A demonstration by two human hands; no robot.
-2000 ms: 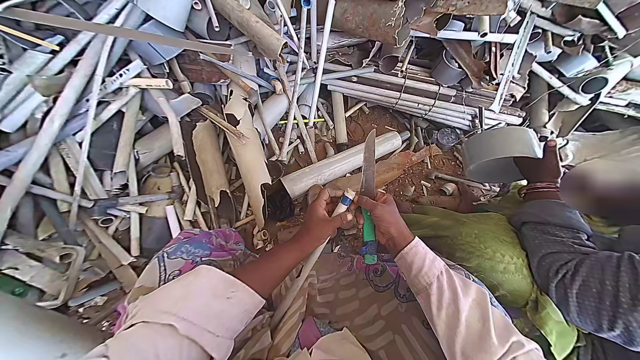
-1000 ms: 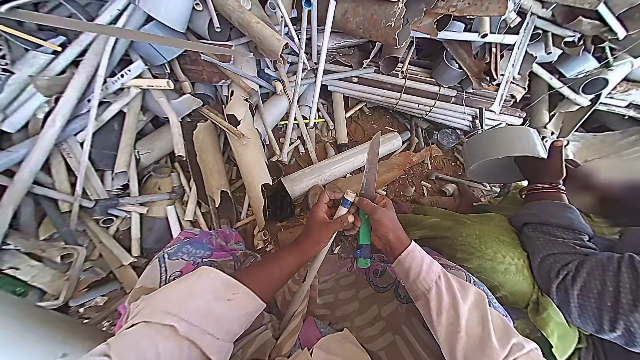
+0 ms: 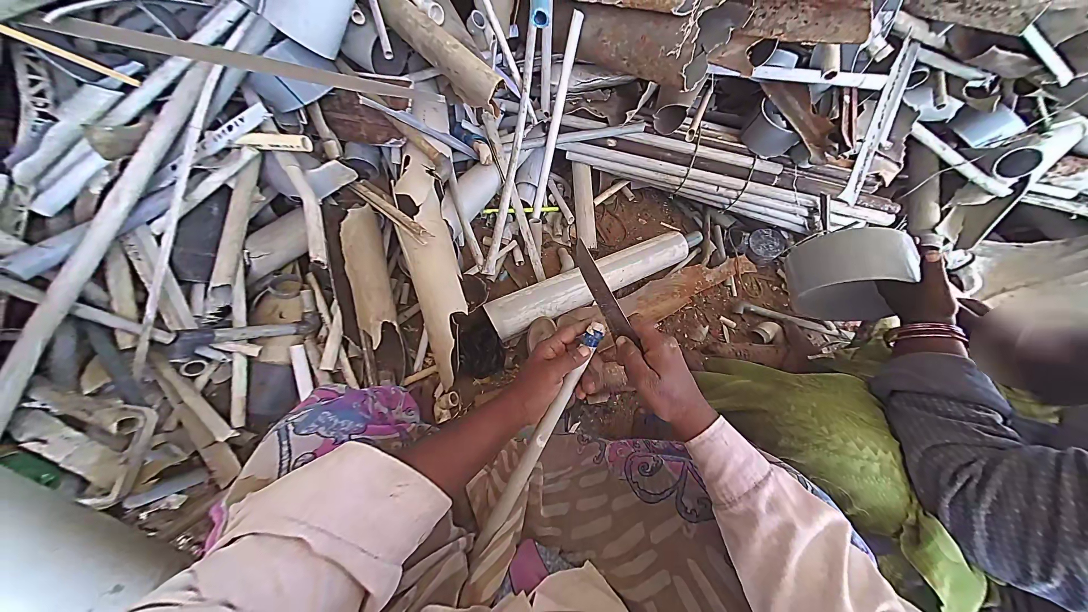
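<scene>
My left hand (image 3: 552, 370) is closed around the upper end of a thin pale plastic pipe (image 3: 531, 463), which slopes down across my lap. A blue band (image 3: 592, 337) wraps the pipe just below its tip. Close on the right, my right hand (image 3: 663, 374) grips a knife with a long dark blade (image 3: 605, 293); the blade points up and to the left, its tip beyond the pipe's end. The knife's handle is hidden in my fist. A thicker whitish pipe (image 3: 591, 285) lies on the soil just past both hands.
Scrap pipes (image 3: 110, 221) are heaped at the left, and a tied bundle of thin pipes (image 3: 697, 174) lies ahead. At the right, a co-worker's hand (image 3: 931, 289) holds a wide grey pipe ring (image 3: 850, 265). Green cloth (image 3: 799, 425) lies beside my right sleeve.
My right hand has turned the knife: the blade stood nearly upright and now leans left, and the green handle that showed below the hand is hidden. My left hand still holds the pipe.
</scene>
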